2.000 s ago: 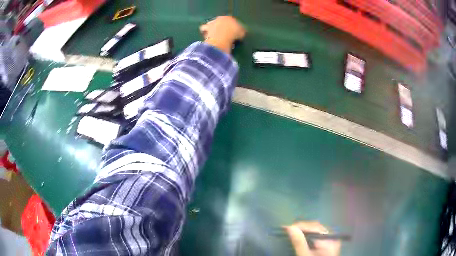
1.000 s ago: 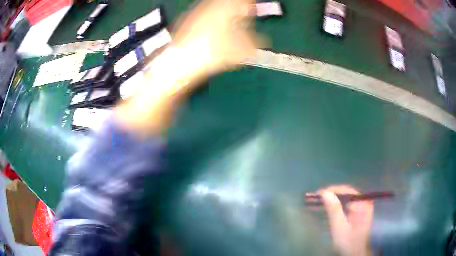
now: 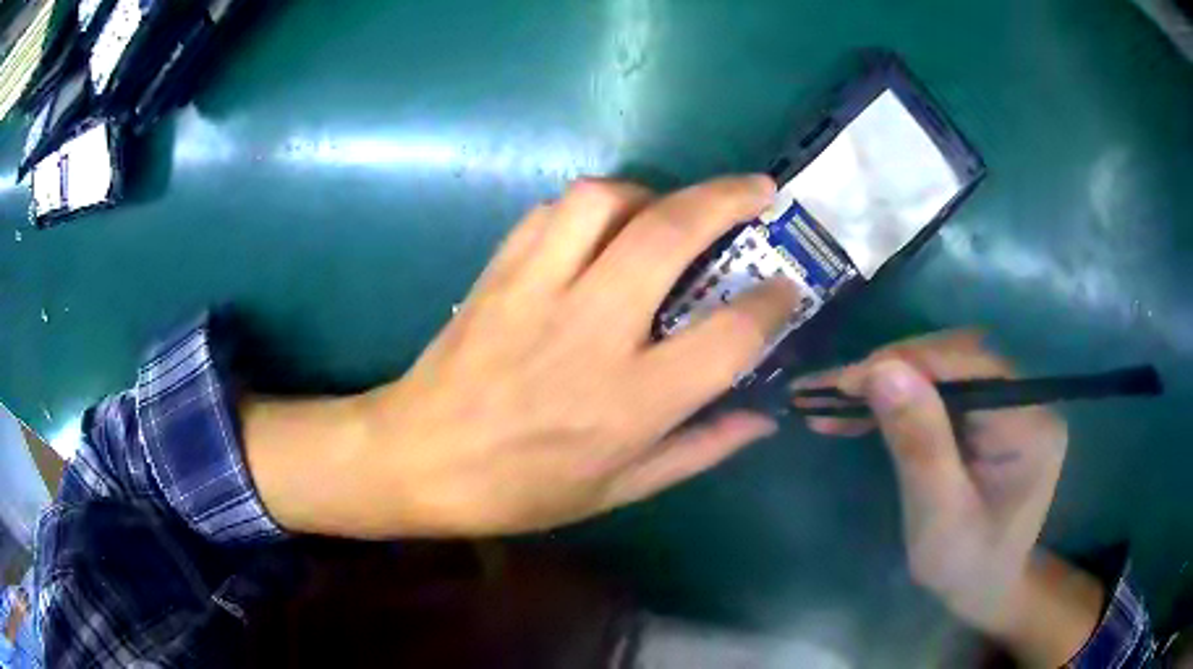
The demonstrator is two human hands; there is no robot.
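Note:
A black oblong phone front housing (image 3: 962, 144) lies tilted on the green bench. Its upper right half holds the plain white LCD module (image 3: 879, 183). A blue flat flex cable (image 3: 809, 246) sits between it and the white keypad board (image 3: 733, 281), which has dark dots. My left hand (image 3: 550, 353) lies over the lower left half and holds the housing, with fingers covering part of the keypad board. My right hand (image 3: 962, 457) holds black tweezers (image 3: 1047, 391), their tips pointing left beside the housing's lower edge, close to my left fingers. Whether the tips touch it is unclear.
Stacked phone units (image 3: 76, 173) lie at the upper left, cut off by the picture's edge. A pale yellow-white sheet (image 3: 20, 59) is beside them. A blurred pale shape (image 3: 733, 646) shows at the bottom edge. The green bench surface (image 3: 432, 79) is glossy with bright reflections.
My left hand has come back from the far side and now holds an open phone housing in front of me. My right hand with the tweezers is now beside it. The view has shifted nearer.

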